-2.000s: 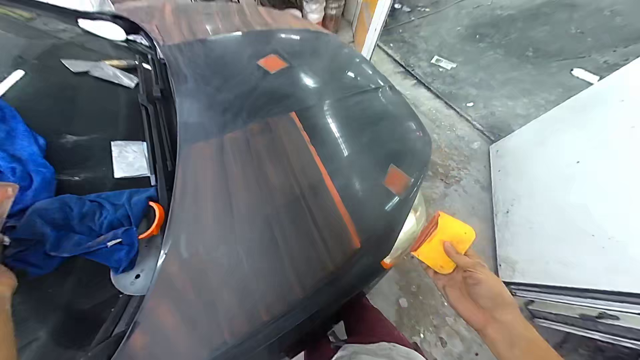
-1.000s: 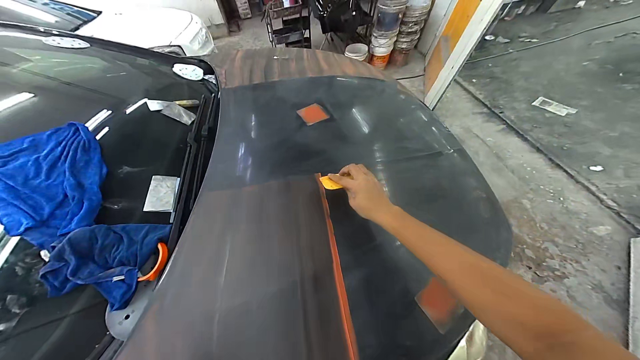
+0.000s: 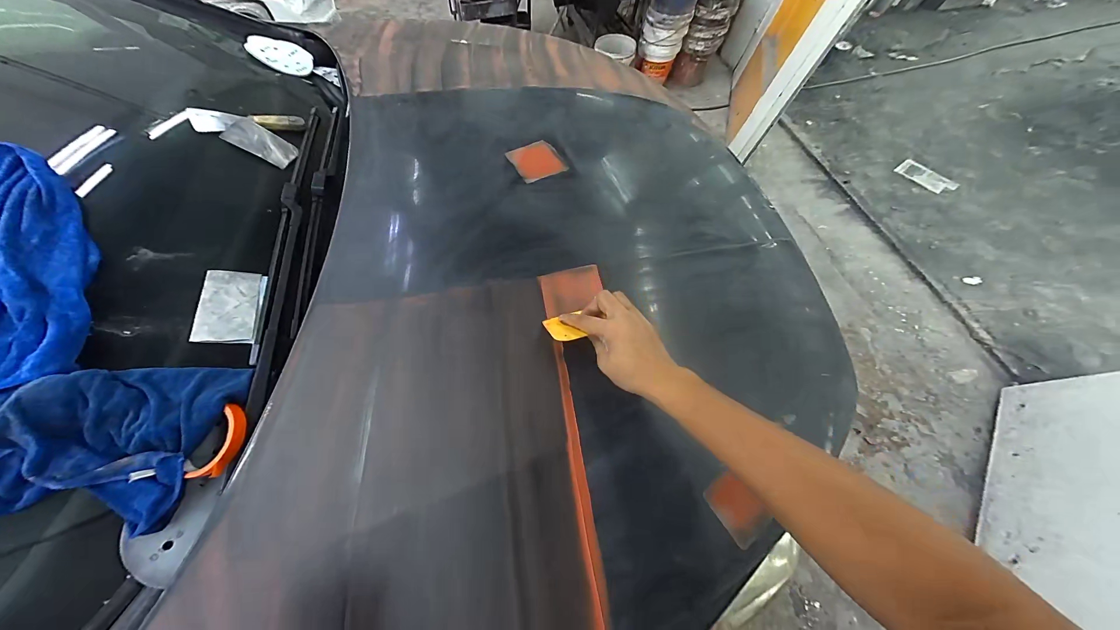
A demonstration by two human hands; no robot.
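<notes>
My right hand [image 3: 623, 343] pinches a yellow flexible spreader [image 3: 565, 327] flat near the middle of a dark car hood [image 3: 717, 289]. Just beyond the spreader's edge lies a patch of orange filler [image 3: 570, 290], which joins the top of a long thin orange line [image 3: 577, 455] running toward me. Left of that line the hood is streaked brown. Separate orange patches sit farther up the hood [image 3: 536, 162] and beside my right forearm [image 3: 735, 506]. My left hand is outside the view.
On the windshield at left lie blue towels [image 3: 44, 280], an orange ring-shaped object [image 3: 229, 442], a grey square sheet [image 3: 226, 306] and a putty knife [image 3: 258, 140]. Stacked buckets [image 3: 662, 39] stand beyond the hood. A white panel [image 3: 1059, 472] is at the lower right.
My right hand has moved from beside the headlight onto the hood, then drawn the spreader toward me. A wider orange patch now shows at the line's top. The view has shifted.
</notes>
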